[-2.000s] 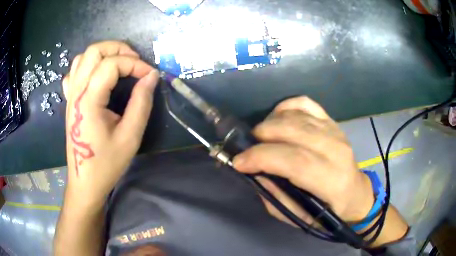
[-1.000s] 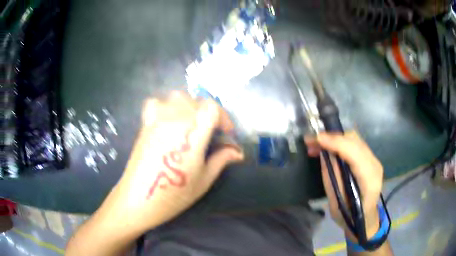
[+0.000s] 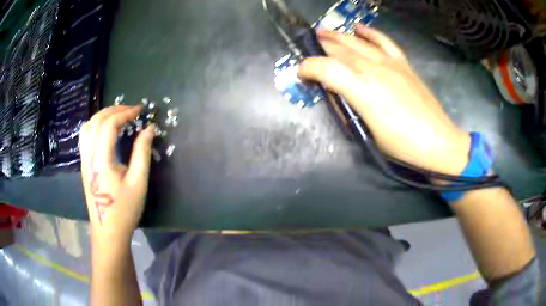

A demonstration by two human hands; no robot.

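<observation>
My left hand [image 3: 117, 161] is bare, with red marks on its back. Its finger and thumb are apart over the pile of small clear-silver components [image 3: 169, 115] at the left; whether a piece is between the fingertips cannot be told. My right hand [image 3: 383, 101] holds the soldering iron [image 3: 311, 45], its tip pointing up and left, with the thin metal tube alongside. Blue circuit boards [image 3: 348, 15] lie under and beyond my right hand, partly hidden by it. Part of a blue board [image 3: 290, 80] shows left of my right fingers.
A black shiny tray [image 3: 72, 89] with dense silvery rows stands at the left. A white spool with an orange-red band [image 3: 516, 75] is at the right edge, near a dark spiral grille [image 3: 479, 24]. Black cables cross my right wrist, which has a blue band.
My left hand has moved left from the board to the component pile. My right hand has moved up and left over the boards with the iron. The boards show farther up and right.
</observation>
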